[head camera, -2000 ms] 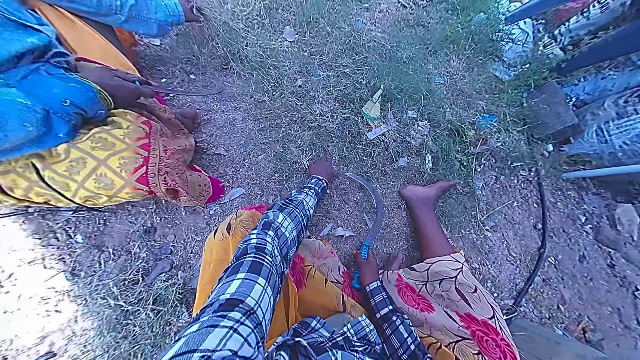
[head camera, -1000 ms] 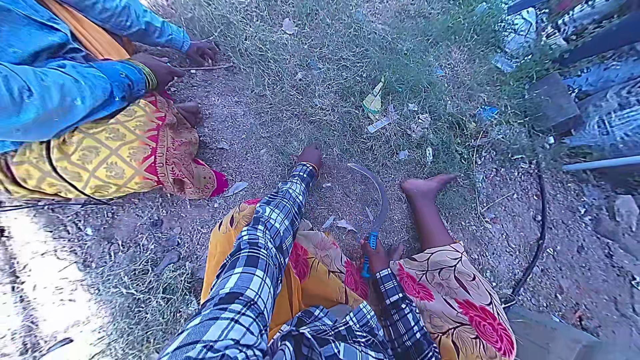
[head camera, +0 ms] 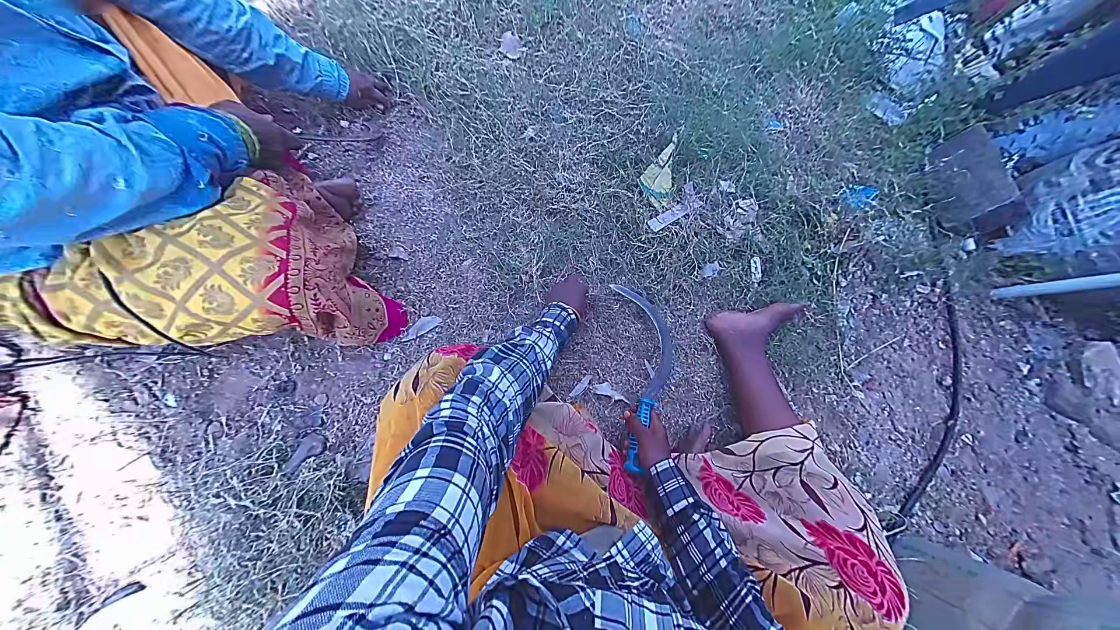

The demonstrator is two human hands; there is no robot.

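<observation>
My right hand (head camera: pixel 647 437) is closed round the blue handle of a sickle (head camera: pixel 662 337), low over my lap. Its curved metal blade points away from me and bends back to the left at the tip. My left hand (head camera: pixel 569 295) reaches forward to the dry grass (head camera: pixel 525 201), left of the blade tip; its fingers are too dark and small to make out. My bare foot (head camera: pixel 744 324) rests on the ground right of the blade.
At the left a person in a blue shirt (head camera: pixel 79 166) sits with a sickle or thin tool near the hands. Litter (head camera: pixel 658 179) lies in the grass. A black hose or cable (head camera: pixel 949 394), a stone block (head camera: pixel 973 179) and a pale pipe (head camera: pixel 1059 286) are at the right.
The other person's hands have shifted over the ground at the left. My right hand has kept hold of the sickle throughout.
</observation>
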